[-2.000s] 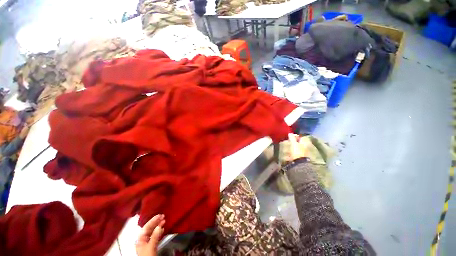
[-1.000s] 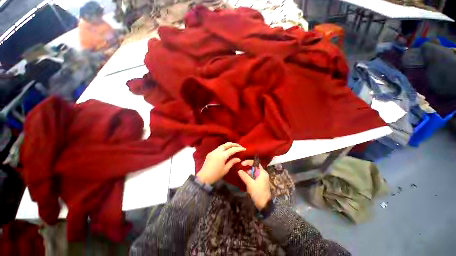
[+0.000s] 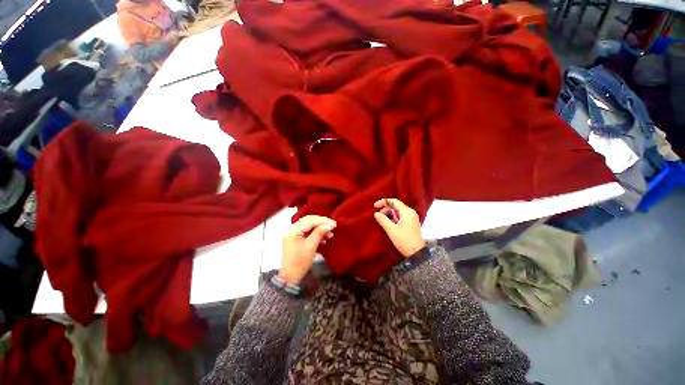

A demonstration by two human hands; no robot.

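Observation:
A red garment (image 3: pixel 481 143) lies heaped on the white table, its raised neck opening with a thin pale line inside facing me. My left hand (image 3: pixel 306 242) pinches the red cloth at the table's near edge with thumb and fingers. My right hand (image 3: pixel 399 225) is a short way to the right on the same cloth, fingers curled. A small pinkish and dark tool shows between its thumb and fingers, mostly hidden. The cloth between the hands is drawn up in folds and hangs down in front of my patterned apron.
Another red garment (image 3: pixel 143 218) hangs over the front edge of the white table (image 3: pixel 225 278) at left. A khaki cloth heap (image 3: pixel 537 271) lies under the table at right. Denim clothing (image 3: pixel 612 113) and a blue bin (image 3: pixel 665 188) stand beyond the right end. A person in orange (image 3: pixel 144 21) is at upper left.
My hands have moved a little apart along the cloth, and the cloth between them is spread more. Earlier, my right arm was stretched to the garment's far right corner; it has come back to the middle.

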